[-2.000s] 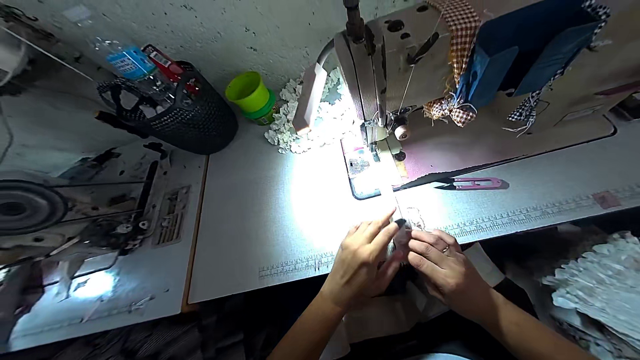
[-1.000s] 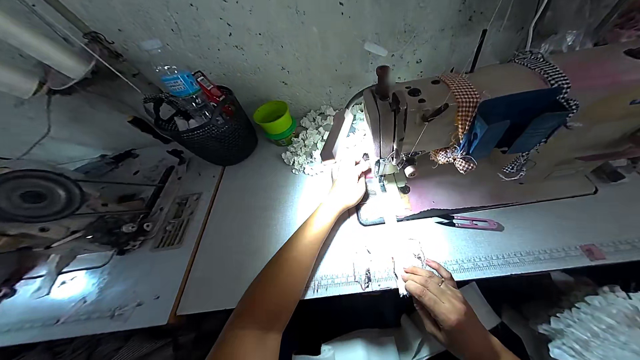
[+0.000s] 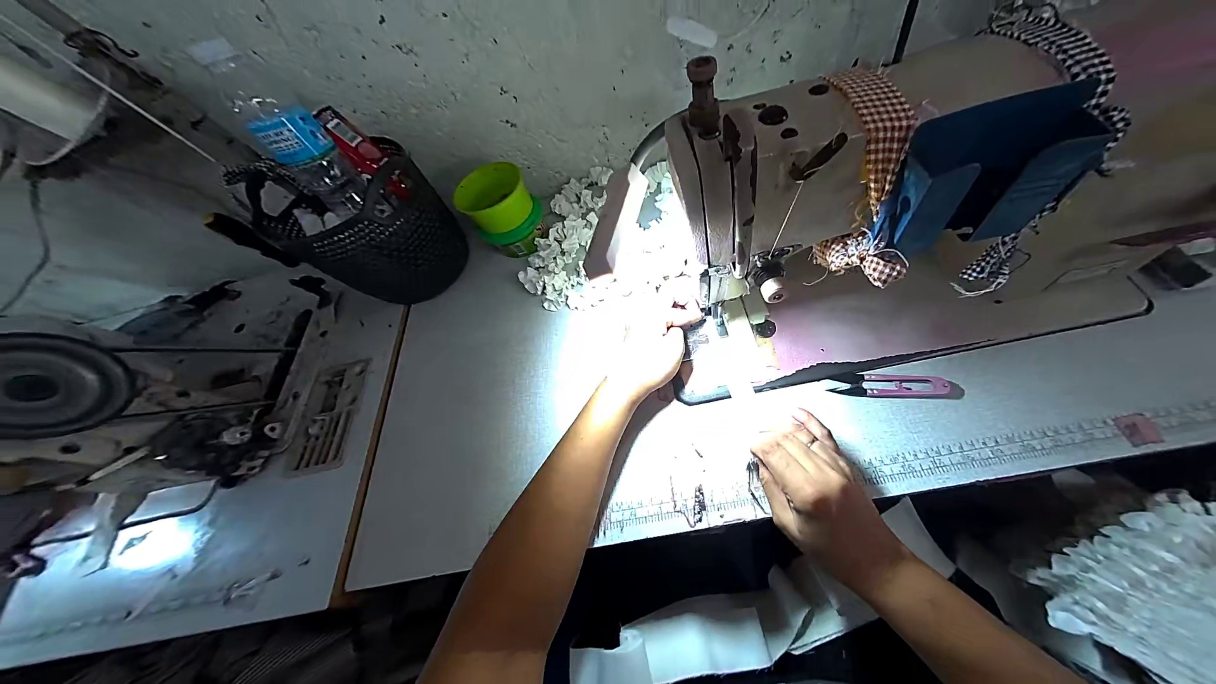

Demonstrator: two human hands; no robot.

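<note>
Under bright glare, my left hand (image 3: 655, 347) reaches to the needle area of a sewing machine (image 3: 779, 180), just left of the presser foot (image 3: 719, 318); what its fingers touch is washed out. My right hand (image 3: 807, 475) is at the table's front edge, its fingertips bunched together near a strip of white fabric (image 3: 746, 380) that runs from the presser foot toward me. Whether the fingers pinch the strip is unclear. Pink-handled thread snips (image 3: 893, 386) lie right of the foot. White ruffled trim (image 3: 570, 237) is heaped behind my left hand.
A black basket (image 3: 399, 237) holding a water bottle (image 3: 294, 142) stands at the back left beside a green cup (image 3: 496, 198). A measuring tape (image 3: 988, 454) runs along the front edge. White fabric (image 3: 703, 636) is on my lap; white ruffles (image 3: 1140, 579) are piled at right. Another machine (image 3: 142, 408) is at left.
Two seconds ago both hands were together at the table's front edge. My left hand has since moved up to the needle area, while my right has stayed near the edge. The view has shifted.
</note>
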